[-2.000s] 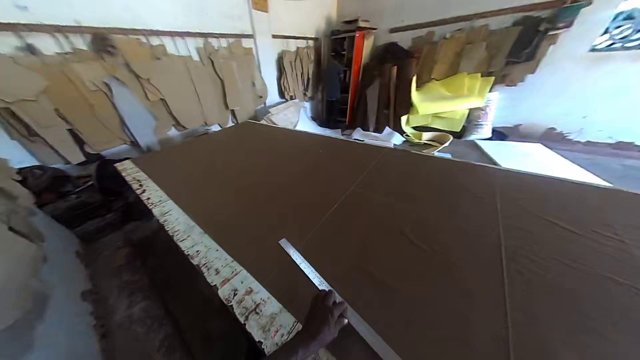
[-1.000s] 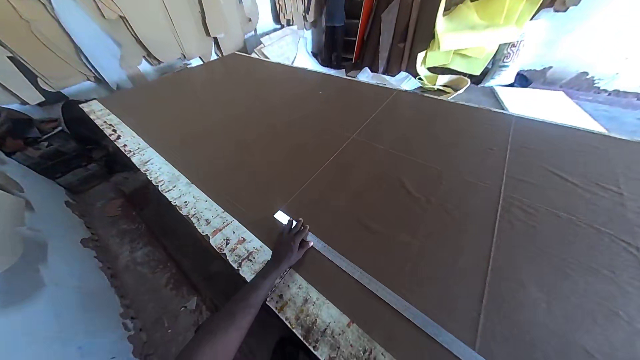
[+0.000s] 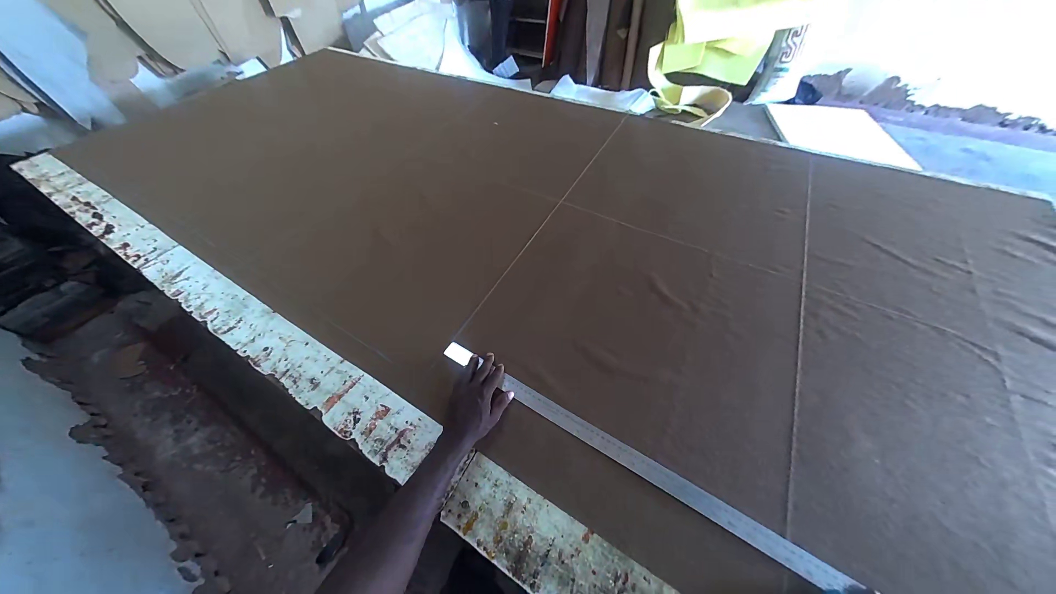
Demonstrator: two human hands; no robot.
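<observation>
A long metal ruler [image 3: 652,474] lies on brown sheet material [image 3: 396,206] spread over a large table. My left hand [image 3: 478,398] is on the ruler close to its far end, with the fingers across it and the thumb at its near side. The ruler's bright tip shows just past my fingertips, where a thin pale line on the brown material meets it. From there the ruler runs down to the lower right edge of the view. A small dark shape touches it there, too cut off to tell. My right hand cannot be made out.
The table's near edge [image 3: 280,346] is pale and stained. More thin lines and some wrinkles mark the brown material to the right. Beyond the table are yellow sheets [image 3: 718,41], a white board [image 3: 841,136] and crumpled white material [image 3: 602,95]. Large cut-out pieces [image 3: 239,29] hang at the back left.
My left hand has moved along the ruler towards its far end, where less of the ruler now shows past the fingers. The view has shifted down, nearer the table.
</observation>
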